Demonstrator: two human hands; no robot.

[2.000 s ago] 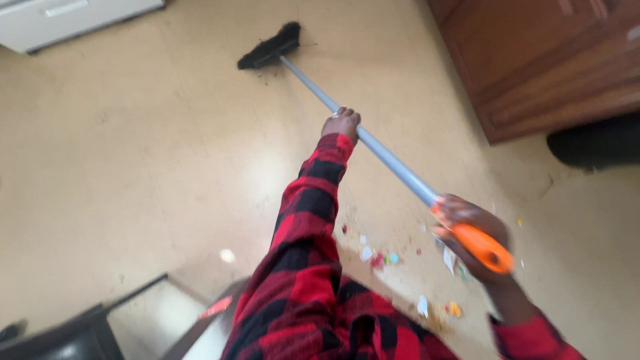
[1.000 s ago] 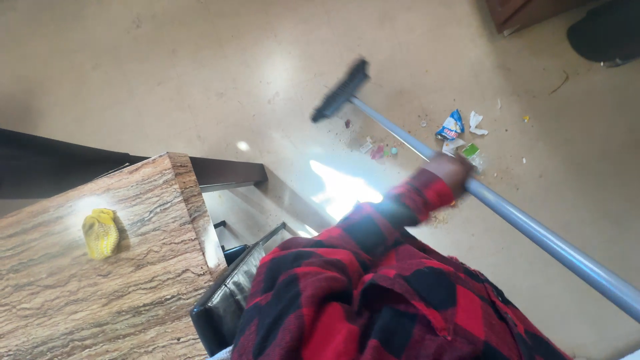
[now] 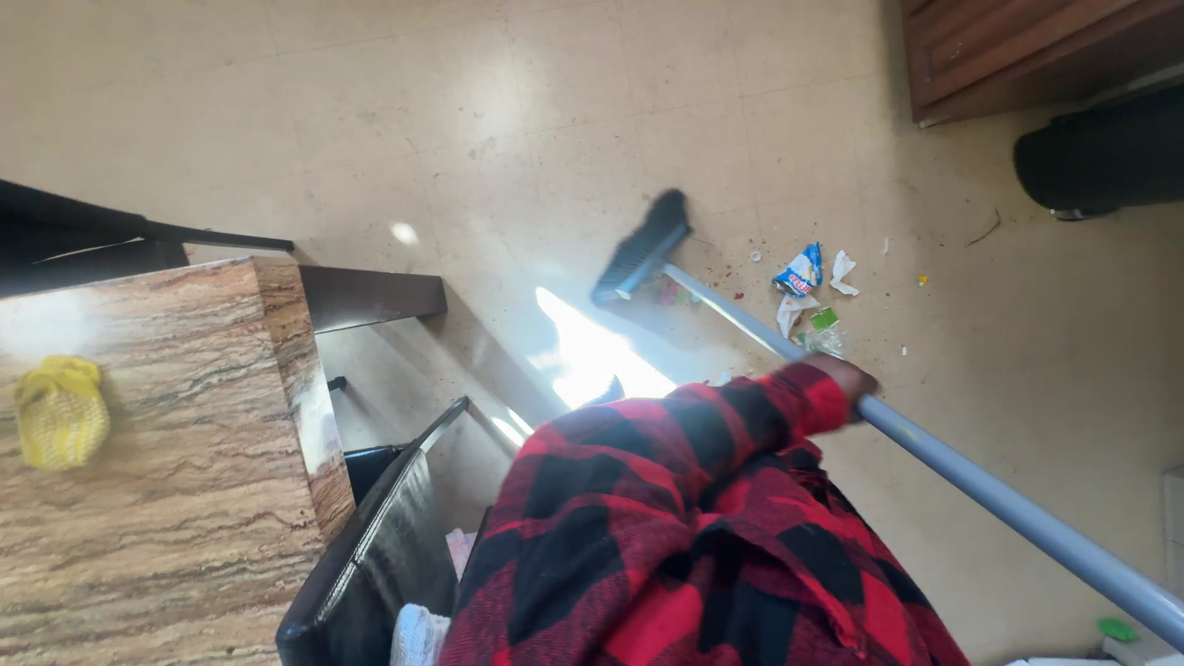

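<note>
My left hand [image 3: 844, 377], at the end of a red and black checked sleeve, is closed around the grey handle of a broom [image 3: 980, 483]. The broom's dark bristle head [image 3: 646, 248] is on the floor, blurred, left of scattered litter. A blue and white wrapper [image 3: 801, 270], white paper scraps [image 3: 843, 273], a green scrap [image 3: 823, 319] and clear plastic [image 3: 821, 343] lie on the floor above my left hand. The handle runs out of view at the lower right; my right hand is out of the frame.
A marble-patterned table [image 3: 185, 388] with a yellow cloth-like item [image 3: 63, 413] stands at the left, beside a black padded chair [image 3: 379, 564]. A brown wooden cabinet [image 3: 1017, 46] and a dark rounded object [image 3: 1101, 153] are at the upper right. Sunlight patches the floor.
The view has swung since two seconds ago, when both hands were on the broom. My right hand has left the view. Since one second ago, the view has shifted slightly, with my left hand still on the handle.
</note>
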